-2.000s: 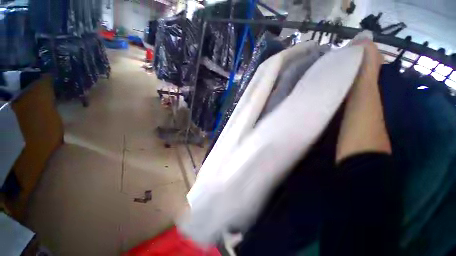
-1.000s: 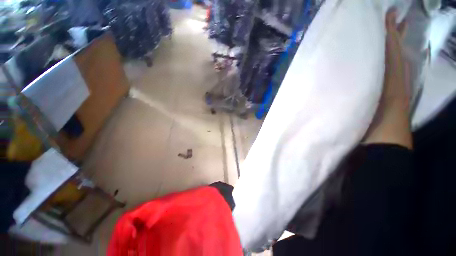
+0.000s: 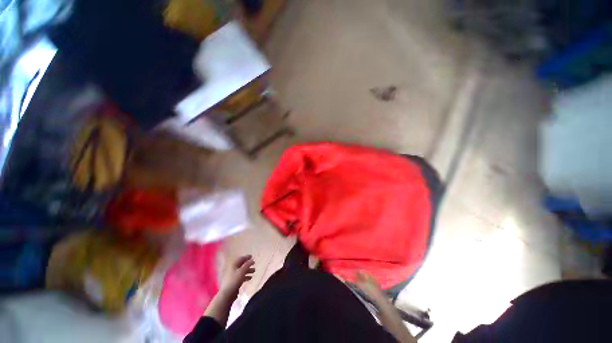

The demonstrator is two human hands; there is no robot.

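A large red sack [image 3: 362,201] lies on the floor in front of me, with a dark edge along its right side. My left hand [image 3: 240,273] is left of the sack, off it, with nothing in it and its fingers slightly apart. My right hand [image 3: 369,287] is blurred at the sack's lower edge. It overlaps the red cloth in view; whether it touches or grips it cannot be told.
A pink bag [image 3: 190,288], an orange-red bag [image 3: 142,211] and yellow bundles [image 3: 100,154] lie at the left. A small wooden frame [image 3: 262,127] stands beyond the sack. A blurred pale thing [image 3: 584,147] is at the right. My dark clothing is at the bottom.
The view has swung down from the rail to the sack and floor. The hand that held the pale garment no longer shows with it. Both hands are now low, near the sack.
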